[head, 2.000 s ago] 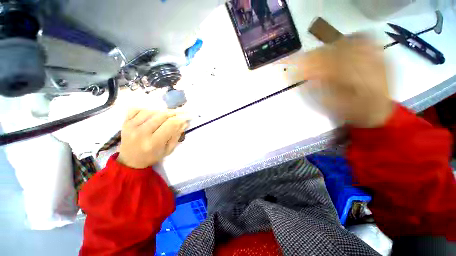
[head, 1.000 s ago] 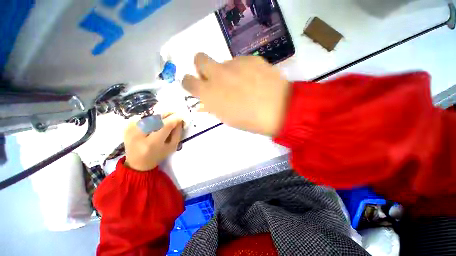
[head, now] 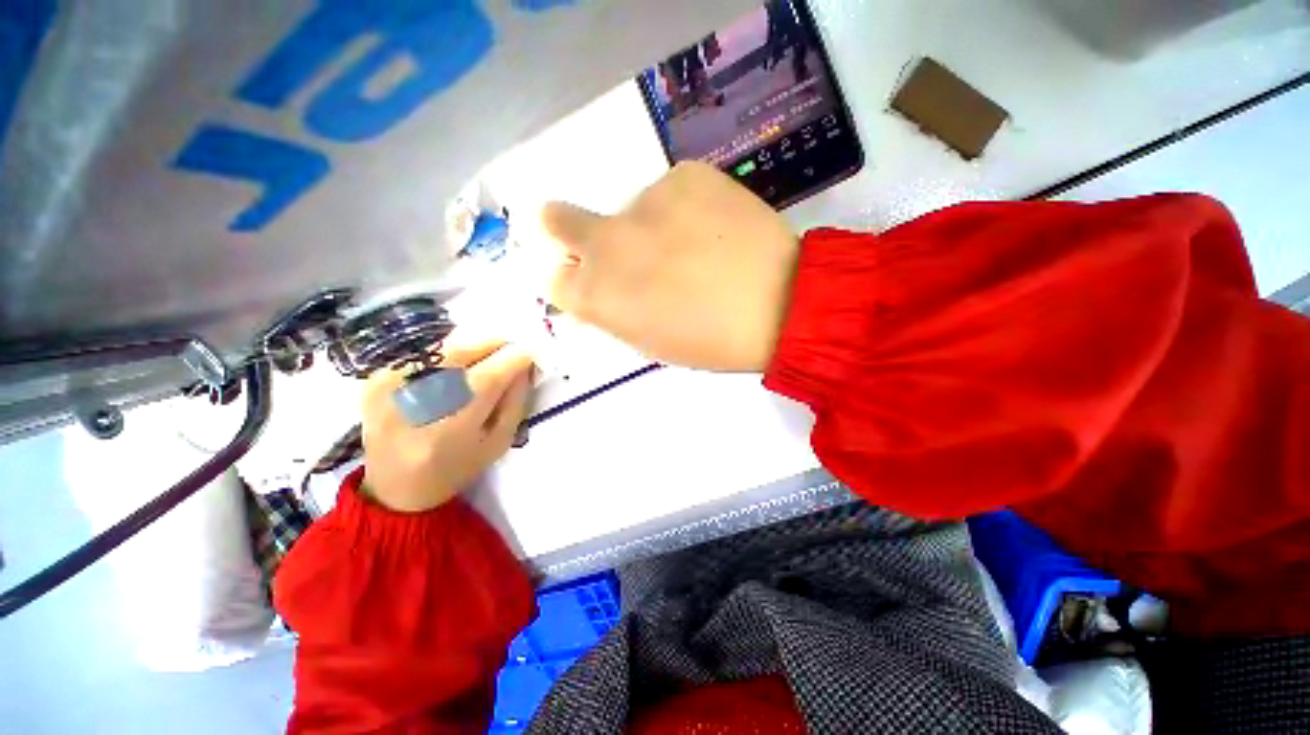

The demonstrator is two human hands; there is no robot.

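My left hand rests on the machine bed, partly behind the thread tension discs and their grey knob. Its fingertips are in the glare near the needle area, and what lies under them is hidden. My right hand is curled just right of there. Small dark tips show below its fingers, consistent with the thread snips, whose body is hidden in the hand. A strip of checked fabric shows left of my left hand, beside a pale fabric heap.
The white machine arm with blue lettering overhangs the upper left. A phone with a lit picture and a brown piece lie beyond my right hand. A blue piece is near the needle. Blue crates are below the table edge.
My right hand has moved left from beside the phone to the needle area. The black snips are gone from the table at right. The machine arm fills more of the view. My left hand stays nearly in place.
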